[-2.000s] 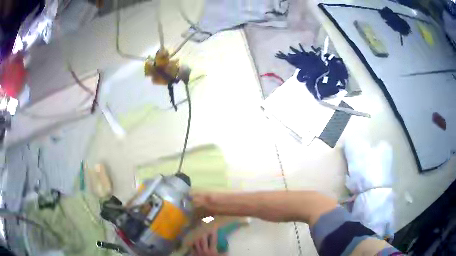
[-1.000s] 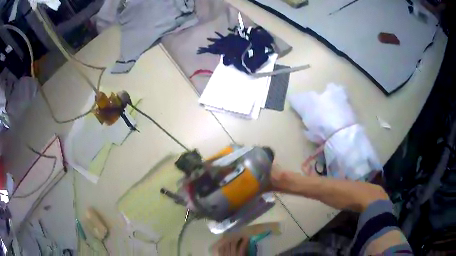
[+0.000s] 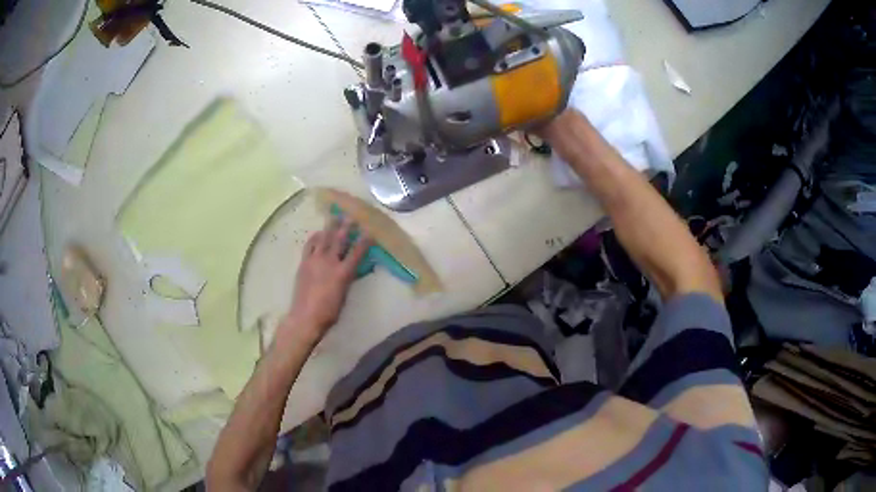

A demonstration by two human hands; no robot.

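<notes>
The grey cutting machine with an orange band stands on its shiny base plate on the table, right of the pale green fabric. My right hand is at the machine's right end; the motor body hides its fingers. My left hand holds the teal hand press, fingers over its grip. The press rests on a narrow, curved tan strip, apart from the fabric's curved cut edge. A small white horseshoe-shaped paper lies on the fabric.
A white bundle lies behind and right of the machine. A dark cable runs from the machine to a yellow-brown taped knot. A tan block and crumpled green fabric lie left. Scraps and brown cardboard are beyond the table's right edge.
The machine has moved away from the green fabric, with my right hand at it. My left hand and the teal press have come fully into view. The view has tilted down towards my body.
</notes>
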